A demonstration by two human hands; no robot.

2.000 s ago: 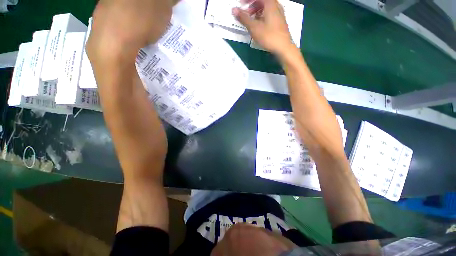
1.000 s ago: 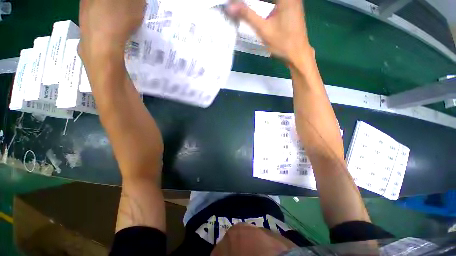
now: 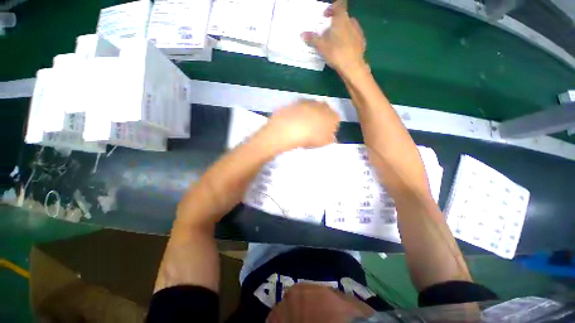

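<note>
My left hand is blurred over a white label sheet on the dark bench edge; its fingers are hidden, so I cannot tell if it grips the sheet. This sheet overlaps another label sheet, partly behind my right forearm. My right hand is at the right end of a row of white product boxes on the green belt. Its fingers are spread, some over the end box's top, with no box lifted. A fingertip reaches the picture's top edge.
Stacked white boxes stand at the left. Another label sheet stack lies at the right. A pale metal rail runs along the belt. A thin ring lies at the near left edge. A brown carton is below the bench.
My left hand and the label sheet have moved from over the belt down and right to the bench. The box row shows fully now. My right hand has moved slightly left.
</note>
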